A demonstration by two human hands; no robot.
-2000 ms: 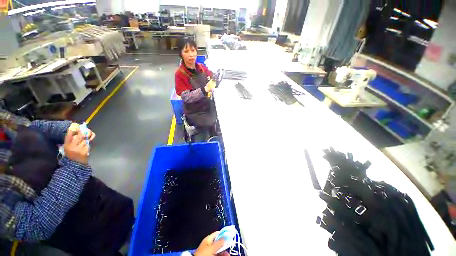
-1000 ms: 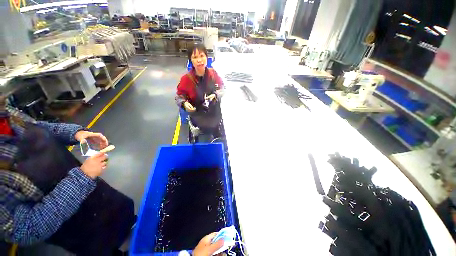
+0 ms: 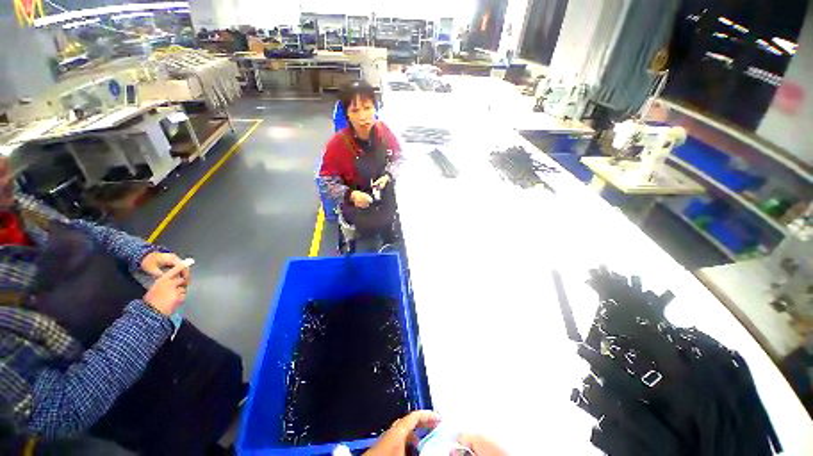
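Observation:
My left hand (image 3: 403, 435) is at the bottom edge, partly cut off, with its fingers closed on a light-blue and white face mask (image 3: 437, 440). My right hand (image 3: 481, 444) is just right of the mask, mostly cut off by the lower edge; its fingertips are hidden or blurred, so its grip does not show. White ear loops show between the hands. Directly in front stands a deep blue plastic bin (image 3: 337, 274) holding a dark mass of black straps (image 3: 348, 374) with silver glints.
A long white table (image 3: 490, 294) runs along the right, with a large black strap pile (image 3: 677, 383), a single strap (image 3: 565, 305) and smaller bundles (image 3: 520, 166). A person in plaid sleeves (image 3: 98, 356) is at left; another in red (image 3: 364, 169) is beyond the bin. Sewing machines stand farther right.
My right hand has come into view beside the mask. My left hand and the mask have shifted slightly right. The person in red has changed hand position, and the person at left has lowered the hands slightly.

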